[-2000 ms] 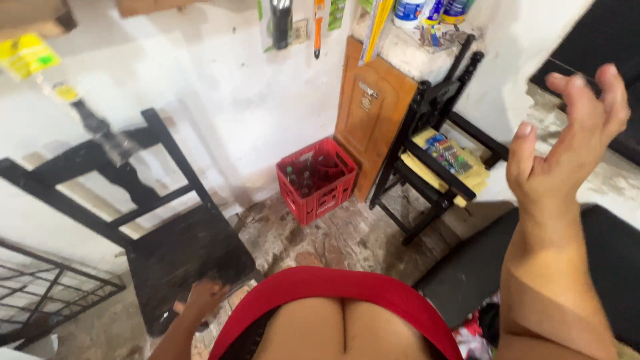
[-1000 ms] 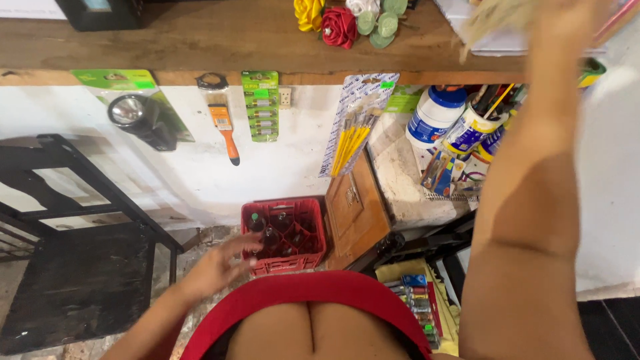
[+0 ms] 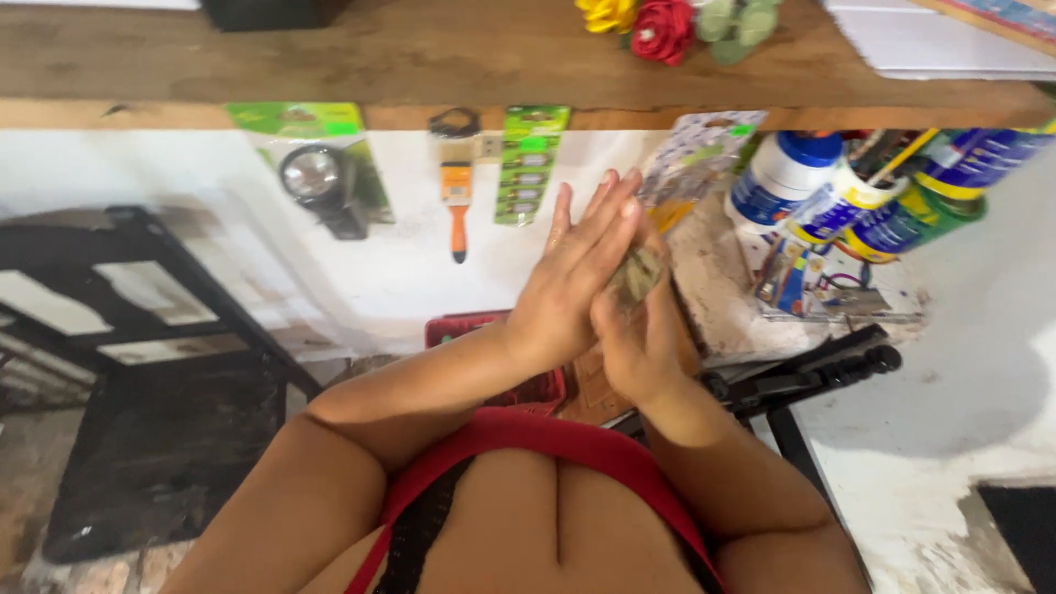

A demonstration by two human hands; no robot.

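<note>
My left hand (image 3: pixel 565 285) is raised with its fingers stretched, its palm turned against my right hand (image 3: pixel 648 330). Between the two, a small crumpled greenish-tan bundle (image 3: pixel 635 276) lies in the curled fingers of my right hand; what it is made of cannot be told. Both hands are in front of the white wall, just below the wooden shelf (image 3: pixel 412 62). Behind them hang a pack of paintbrushes (image 3: pixel 701 157) and a green card of batteries (image 3: pixel 532 165). Part of the red plastic crate (image 3: pixel 470 323) shows behind my left forearm.
A packaged flashlight (image 3: pixel 318 177) and an orange-handled paintbrush (image 3: pixel 456 198) hang from the shelf edge. Plastic tubs (image 3: pixel 784 181) stand on a ledge at right. A black wooden chair (image 3: pixel 165 462) stands at left, another black piece of furniture (image 3: pixel 808 375) at right. Artificial flowers (image 3: pixel 662 31) lie on the shelf.
My right hand, stretched over the right end of the shelf a second ago, has come down to the middle. My left hand has risen from in front of the crate to meet it.
</note>
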